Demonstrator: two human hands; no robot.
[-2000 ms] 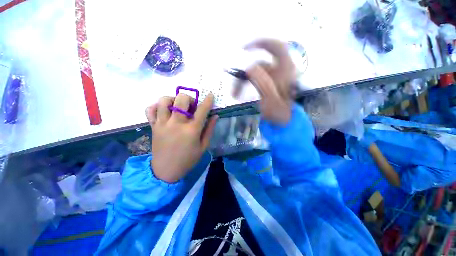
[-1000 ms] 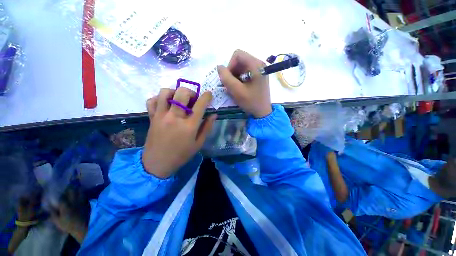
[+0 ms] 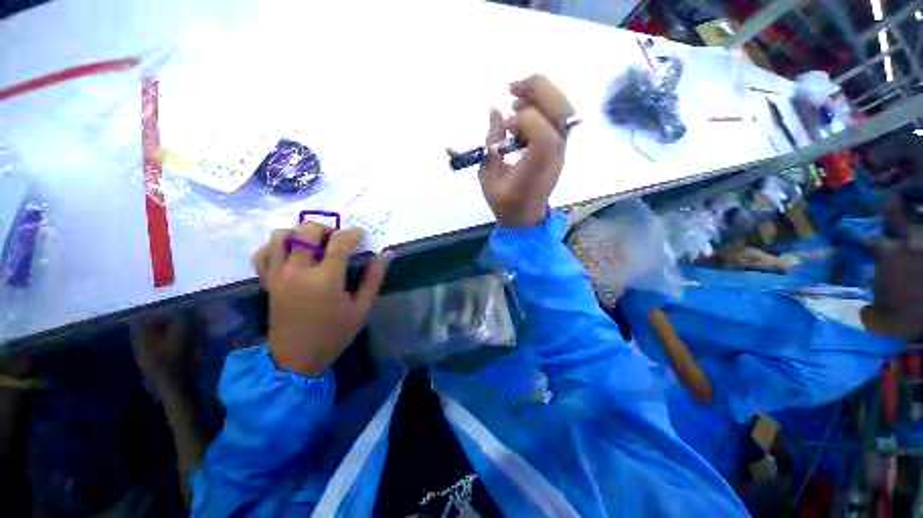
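My left hand [image 3: 311,298] rests at the worktop's edge with a purple rectangular plastic frame [image 3: 322,217] around its fingers. My right hand [image 3: 528,152] is raised over the worktop and holds a black pen with silver bands [image 3: 503,148]; the pen's thick black end points left. A small white paper label [image 3: 366,214] with faint writing lies on the white worktop [image 3: 425,61] just beyond my left fingertips; its edges are washed out by glare.
A dark purple round part [image 3: 291,168] in clear film lies beside a written sheet [image 3: 231,159]. Red strips [image 3: 156,202] cross the worktop at left. A bag of dark parts [image 3: 648,101] lies at right. A blue-sleeved person [image 3: 749,339] is at right; another person's arm [image 3: 174,379] is below left.
My right hand has lifted off the label, and the pen has turned so its black end points left. The view has shifted, and the yellowish ring no longer shows. My left hand stays at the label.
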